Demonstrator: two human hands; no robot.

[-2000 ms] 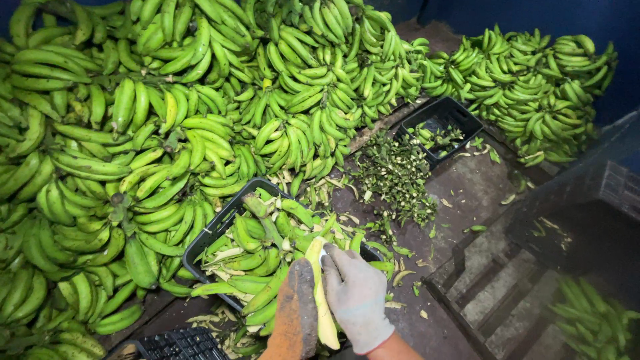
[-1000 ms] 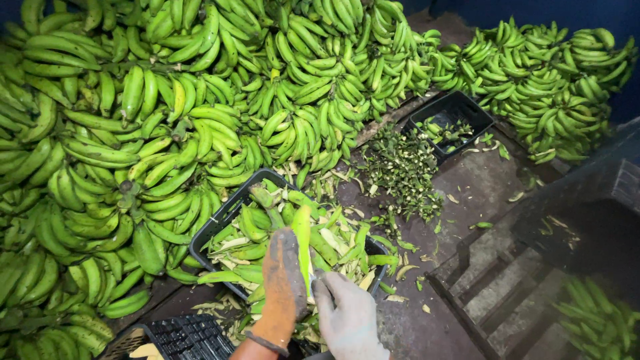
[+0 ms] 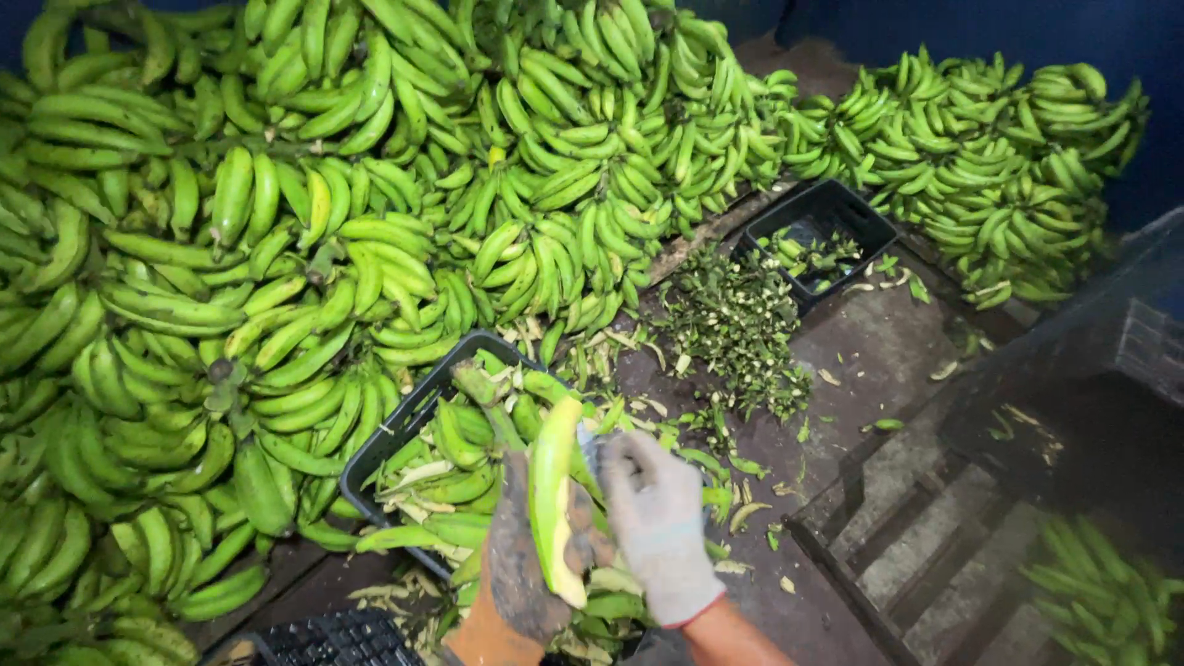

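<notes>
My left hand (image 3: 523, 564), in a stained orange and grey work glove, holds a partly peeled green plantain (image 3: 553, 490) upright, its pale flesh bared at the lower end. Close at its right, my right hand (image 3: 652, 518) wears a whitish knit glove and has its fingers closed around a small blade (image 3: 588, 446), mostly hidden by the fingers. Below both hands a black plastic crate (image 3: 370, 453) holds green plantains and strips of peel (image 3: 425, 472).
Large heaps of green plantain bunches (image 3: 305, 324) fill the left and back. A second black crate (image 3: 865, 213) stands beside a pile of cut stem ends (image 3: 740, 333). A slatted pallet (image 3: 832, 564) lies at right, a dark plastic crate (image 3: 333, 638) at bottom left. Peel scraps litter the floor.
The plantain has turned in my left hand, and its pale lower end now shows. My right hand has moved up beside the fruit since one second ago.
</notes>
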